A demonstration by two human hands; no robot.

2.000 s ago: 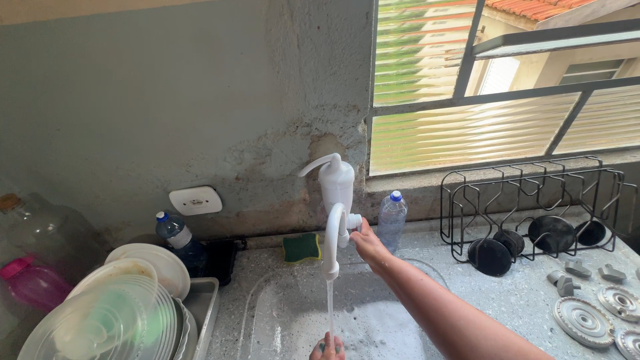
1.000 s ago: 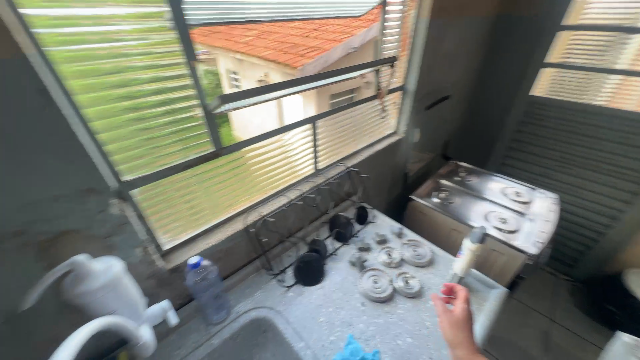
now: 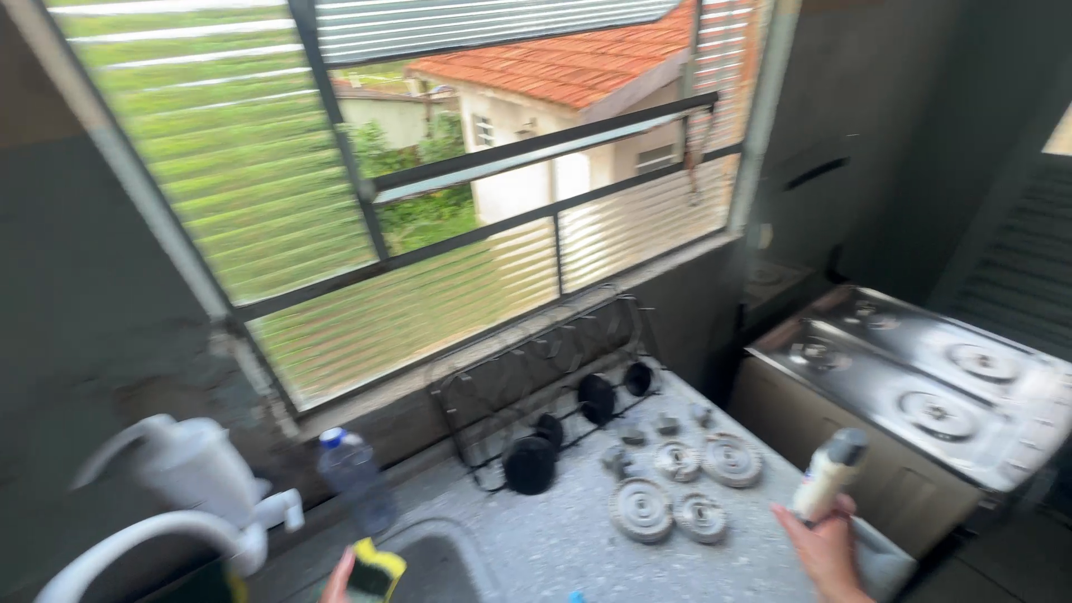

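Observation:
My left hand [image 3: 337, 579] shows only in part at the bottom edge, holding a yellow and dark green sponge [image 3: 373, 573] beside the sink basin [image 3: 435, 565]. At the counter's right end, my right hand [image 3: 825, 544] grips an upright pale bottle with a grey cap [image 3: 829, 477]. Stove burner parts [image 3: 642, 509] and several small knobs [image 3: 632, 431] lie on the speckled counter between the hands. The white faucet [image 3: 142, 536] is at lower left, with a clear plastic bottle with a blue cap [image 3: 356, 477] to its right.
Black wire stove grates [image 3: 544, 377] lean below the window, with round black burner caps [image 3: 529, 465] in front. A metal-topped stove [image 3: 930, 385] stands beyond the counter's right edge [image 3: 770, 444]. A bit of something blue [image 3: 576, 597] shows at the bottom edge.
The view has swung right from the sink. My right hand, earlier at the faucet, now holds the capped bottle. The sponge, earlier behind the faucet, is now in my left hand.

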